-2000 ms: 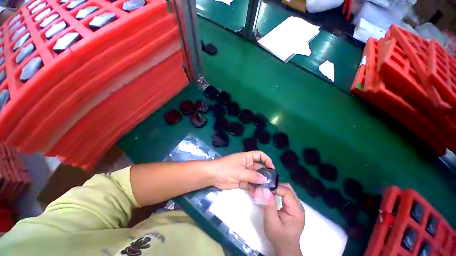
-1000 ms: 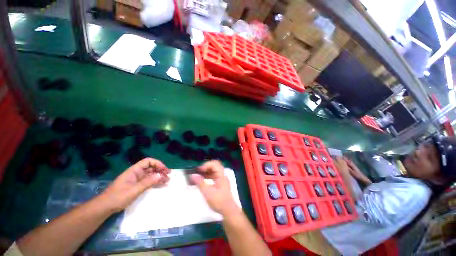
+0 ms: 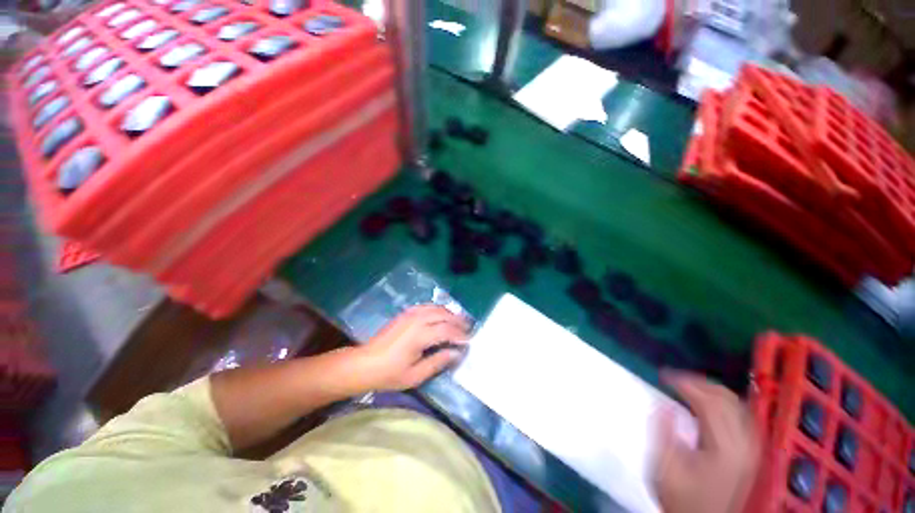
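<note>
My left hand (image 3: 416, 346) rests with curled fingers over the clear plastic sheet (image 3: 386, 301), at the left end of the blank white sheet (image 3: 562, 391). A dark patch shows between its thumb and fingers; I cannot tell if it is a unit or shadow. My right hand (image 3: 707, 441) is blurred, over the right end of the white sheet beside the right-hand tray (image 3: 768, 426); what it holds, if anything, cannot be made out. Loose black device units (image 3: 517, 240) lie in a long band on the green bench beyond the white sheet.
A tall red-orange tray stack (image 3: 271, 150) with grey units in its top pockets stands at left, by a metal upright (image 3: 409, 90). Crooked empty trays (image 3: 793, 160) and torn white paper (image 3: 570, 92) lie across the bench. A brown cardboard box (image 3: 150, 361) is low at left.
The view has swung back to the left. My left hand has moved onto the plastic sheet. My right hand has moved to the white sheet's right end, and the hands are farther apart.
</note>
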